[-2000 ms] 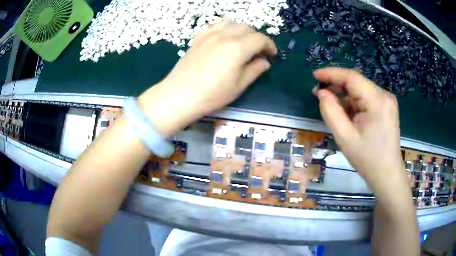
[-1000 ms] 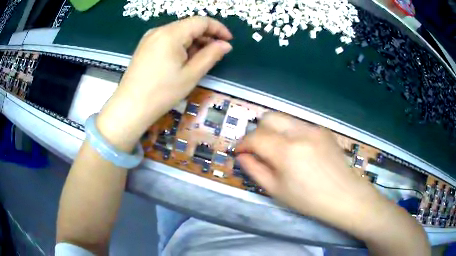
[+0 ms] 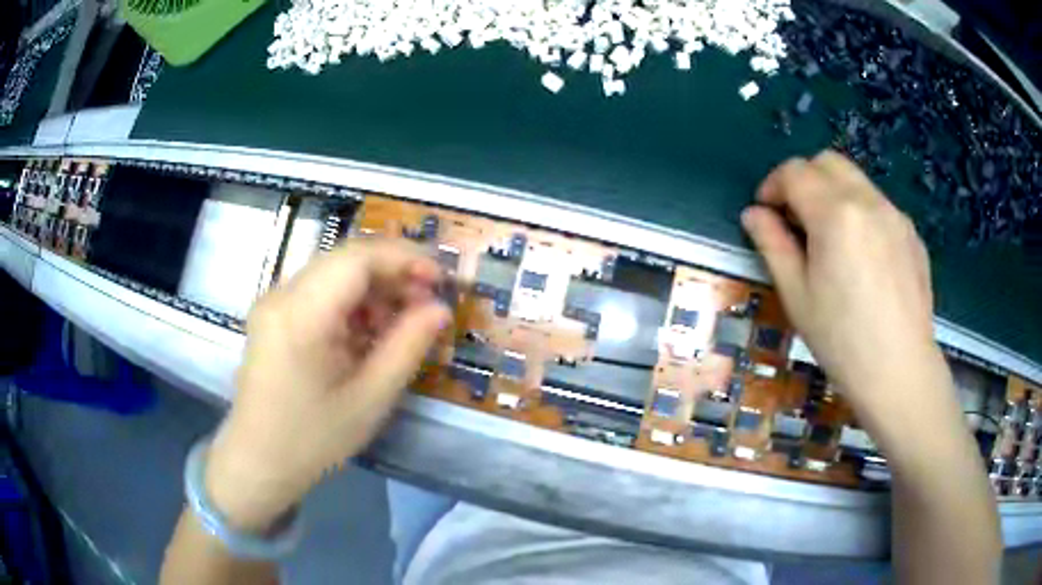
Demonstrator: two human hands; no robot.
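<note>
An orange-brown circuit board (image 3: 491, 331) with irregular cutouts and dark and silver parts lies in the conveyor rail in front of me. A second board (image 3: 722, 377) lies to its right. My left hand (image 3: 343, 354) is over the left end of the first board, thumb and fingertips close together. Whether a small part is between them is too blurred to tell. My right hand (image 3: 846, 251) is over the green mat's near edge, fingers curled and thumb near the fingertips. What it may hold cannot be seen.
A heap of white connectors (image 3: 514, 25) and a heap of black components (image 3: 971, 137) lie on the dark green mat (image 3: 457, 126). A green fan (image 3: 189, 25) stands at upper left. A black plate (image 3: 149, 234) and more boards (image 3: 57, 206) are in the rail (image 3: 571, 457).
My left hand has moved from above the mat down to the board. My right hand has moved from the board up and right to the mat.
</note>
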